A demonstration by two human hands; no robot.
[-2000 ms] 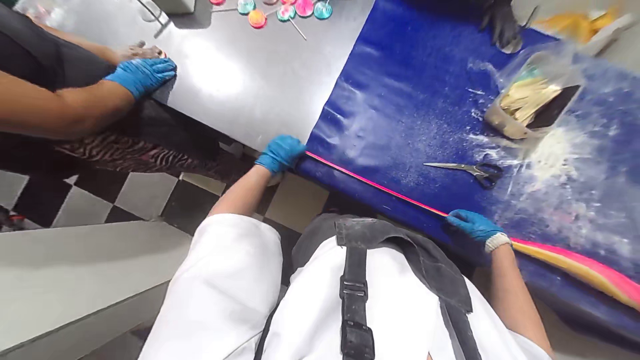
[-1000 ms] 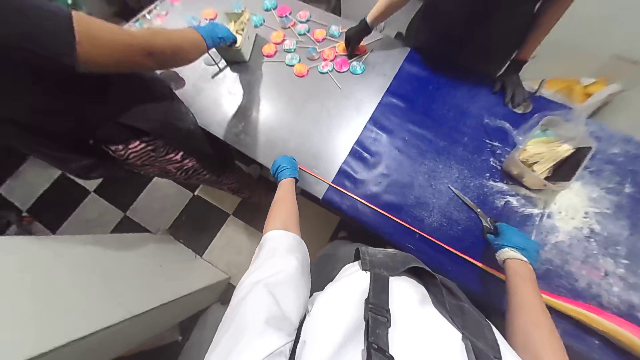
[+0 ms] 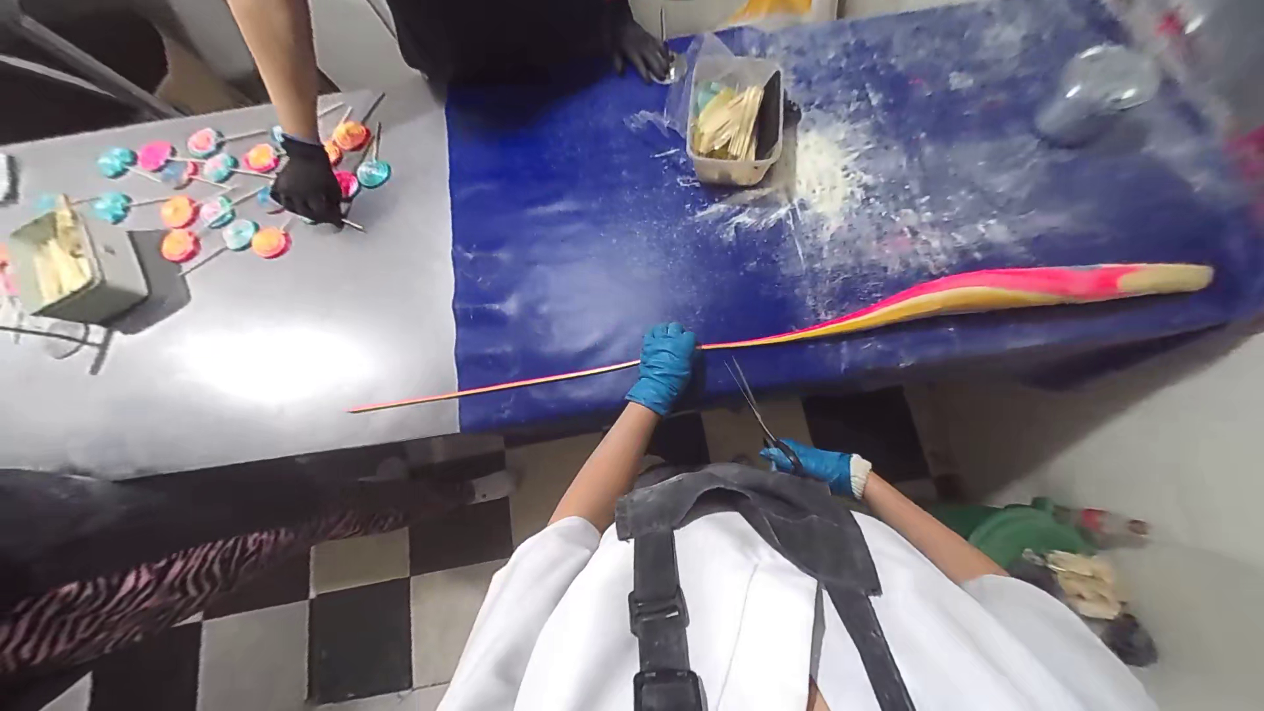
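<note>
A pink and yellow candy rope (image 3: 948, 301) lies along the near side of the blue-covered table, thick at the right and drawn thin to the left, its tip over the bare metal part. My left hand (image 3: 666, 367), in a blue glove, is closed around the thin part near the middle. In my right hand (image 3: 818, 466), also gloved in blue, are metal scissors (image 3: 752, 405), held in front of the table's edge with the blades pointing up toward the rope, just right of my left hand. The blades look slightly apart.
Swirled lollipops (image 3: 239, 234) lie on the metal tabletop (image 3: 296, 425) at left, where a co-worker's black-gloved hand (image 3: 308, 183) reaches in. A container of sticks (image 3: 94, 267) stands beside them. Another stick container (image 3: 736, 123) stands on the blue cover (image 3: 563, 267) near white powder.
The scissors lay on the blue cover two seconds ago; my right hand took hold of them and has drawn them to the table's front edge. My left hand is now farther along the rope. The view has swung.
</note>
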